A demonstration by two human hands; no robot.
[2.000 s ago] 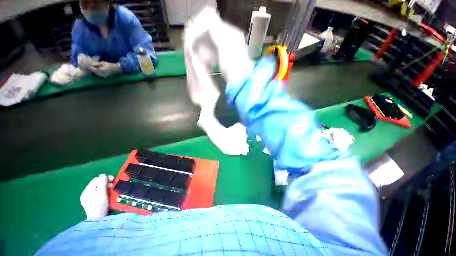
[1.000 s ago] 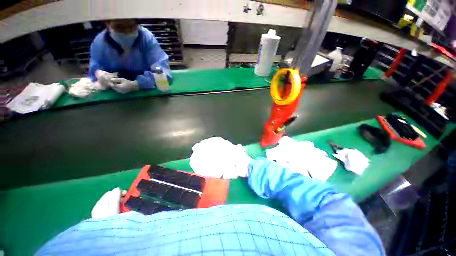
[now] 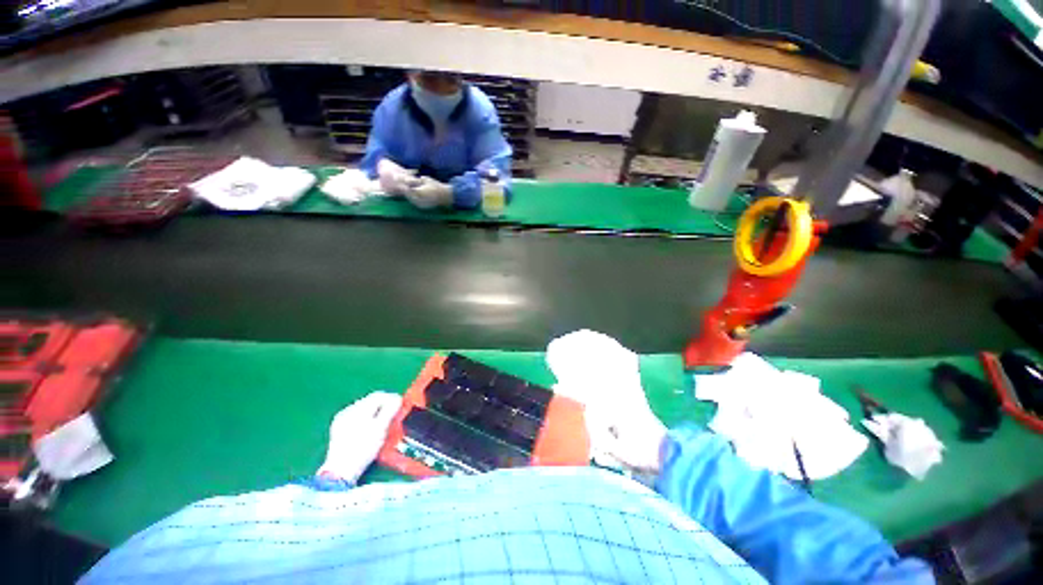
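Observation:
A PCB panel with rows of black squares lies on an orange-red pallet on the green mat. My left hand, in a white glove, is at the pallet's left edge with its fingers on the edge. My right hand, gloved, is at the pallet's right side, by the blue sleeve. A white wipe is at or in my right hand; glove and wipe blend together, and the fingers are not distinct. A wipe pile lies to the right, with a thin dark tool on it.
A red tool holder with a yellow tape roll stands behind the wipe pile. A small hand tool lies in a white wad. A red board tray is at left. A person sits across the conveyor.
The view has turned left, bringing the board tray into sight. My right hand has come down from its raised position with the wipe and is now beside the pallet. My left hand stays at the pallet.

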